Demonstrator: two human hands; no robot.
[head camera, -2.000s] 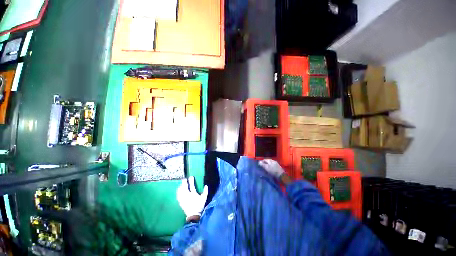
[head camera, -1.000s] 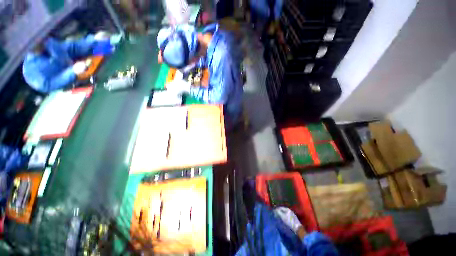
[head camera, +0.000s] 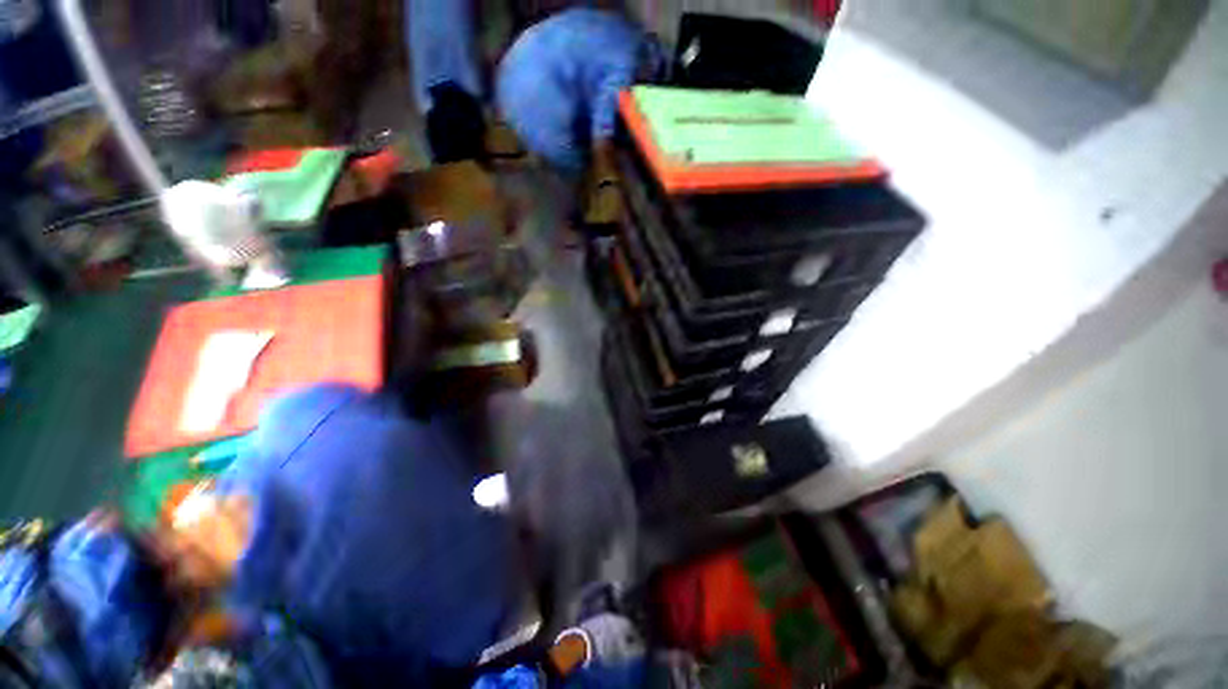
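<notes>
The picture is strongly blurred. A white-gloved hand (head camera: 609, 643), seemingly my left hand because its blue sleeve comes in from the left, is at the bottom edge and partly cut off. Its fingers are smeared, and I cannot tell whether it holds anything. My right hand is not in view. To the right of the glove, a black bin (head camera: 862, 633) on the floor holds a red-orange tray (head camera: 717, 599) with green boards (head camera: 781, 572).
A person in blue (head camera: 370, 525) bends at the green bench (head camera: 67, 390), beside a red-edged tray (head camera: 323, 330) with a white sheet. Stacked black bins (head camera: 768, 269) carry an orange tray (head camera: 747, 175) with a pale-green sheet. Another person (head camera: 572, 81) stoops behind. Cardboard (head camera: 990, 592) lies right.
The view has swung up and along the aisle. The orange fixture has left the picture, and the floor bin has shifted down. My right hand, earlier by the red trays, is out of view.
</notes>
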